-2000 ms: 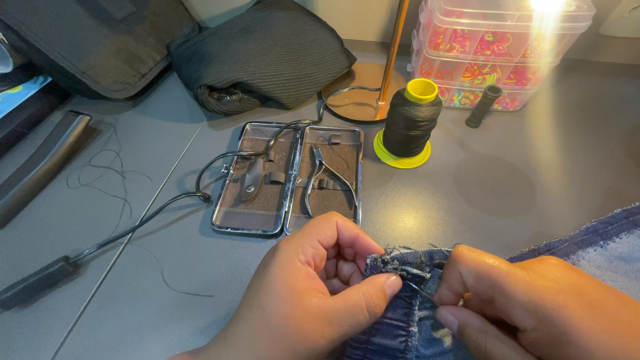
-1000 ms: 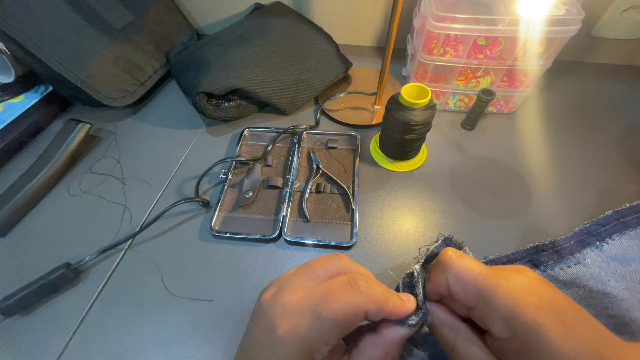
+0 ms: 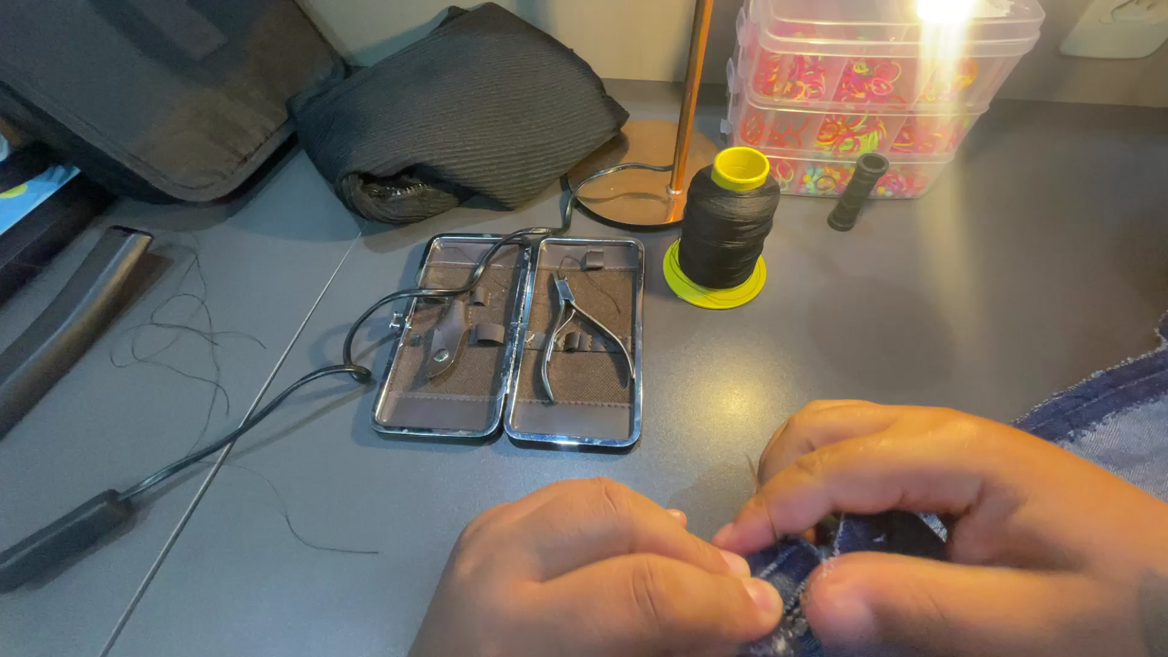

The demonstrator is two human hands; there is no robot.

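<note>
Frayed blue denim [image 3: 789, 570] lies between my hands at the lower right, and more of it [image 3: 1118, 415] spreads to the right edge. My left hand [image 3: 602, 570] pinches the denim edge between thumb and fingertips. From the other side my right hand [image 3: 949, 511] grips the same denim, its fingertips close to the left ones. Whether a needle is in the fingers cannot be seen. Beyond my hands stands a spool of black thread [image 3: 730, 224] on a yellow base. Cuticle nippers [image 3: 570, 310] lie in an open manicure case [image 3: 634, 424].
A black cable [image 3: 292, 379] crosses the case and runs to a dark handle [image 3: 64, 538]. Loose thread [image 3: 205, 338] lies at left. Behind are folded black fabric [image 3: 456, 119], a copper lamp stand [image 3: 689, 100], stacked plastic boxes [image 3: 858, 119] of coloured bands and a small black tube [image 3: 858, 192].
Two seconds ago a thin metal tool or needle showed at my right fingertips; now none shows. My hands have shifted right and lower, and the denim between them is bunched and more covered.
</note>
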